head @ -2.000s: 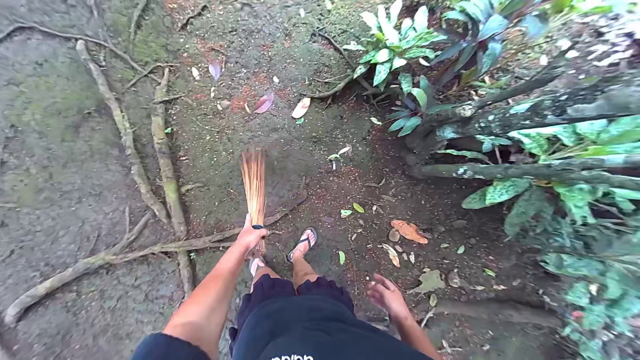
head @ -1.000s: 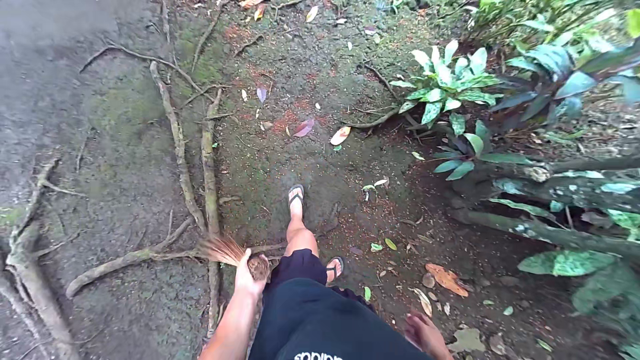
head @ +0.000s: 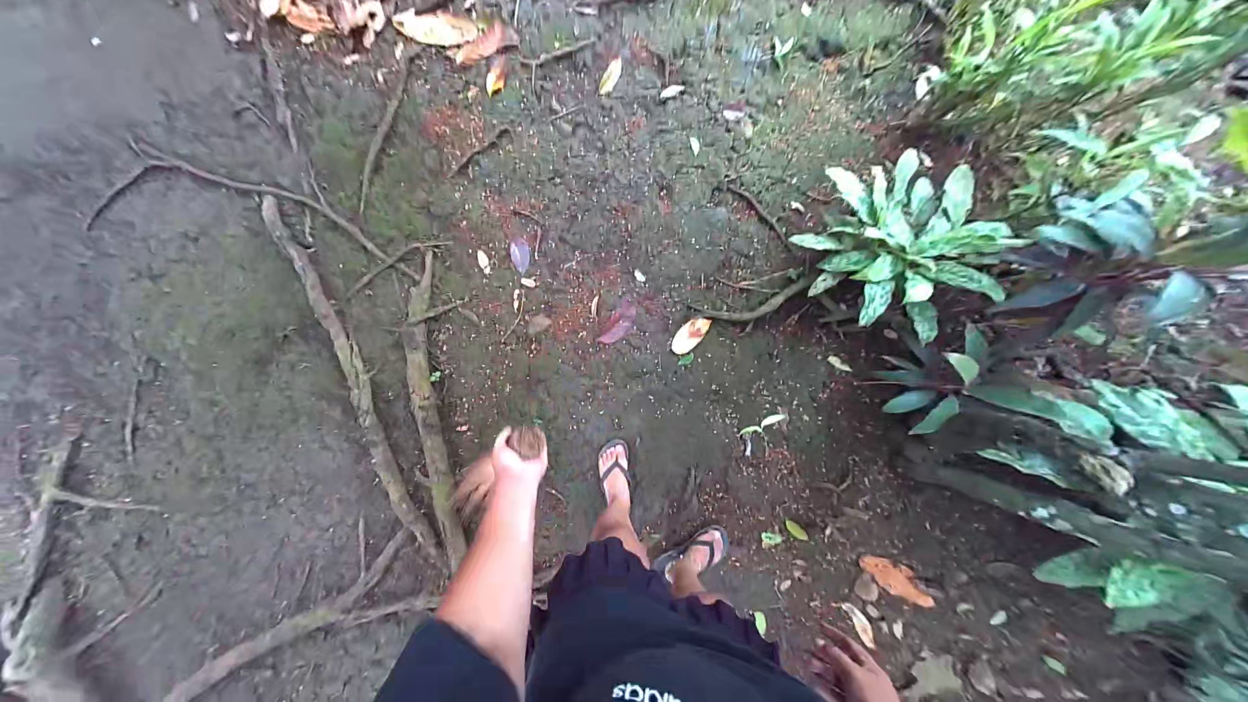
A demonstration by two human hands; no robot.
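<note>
My left hand (head: 520,458) grips the bound end of a stick broom (head: 527,443), whose butt faces up at me. The bristles fan out blurred beside the wrist, low over the soil and close to a root. My right hand (head: 848,665) hangs at the bottom edge, fingers apart and holding nothing, above soil with fallen leaves. Between the hands are my two feet in dark flip-flops. A pale leaf (head: 691,335) and a purple leaf (head: 617,323) lie on the ground ahead of my feet.
Exposed tree roots (head: 425,390) run across the soil on the left. A leafy green plant (head: 902,239) and thick mossy roots or stems (head: 1033,487) border the right side. Brown leaves (head: 483,41) are heaped at the top. A small seedling (head: 760,429) grows ahead of my feet.
The broom pointed forward two seconds ago, then leftward; now its bristles lie back beside my left wrist. My left arm reaches further forward. My feet have stepped, and the view has shifted.
</note>
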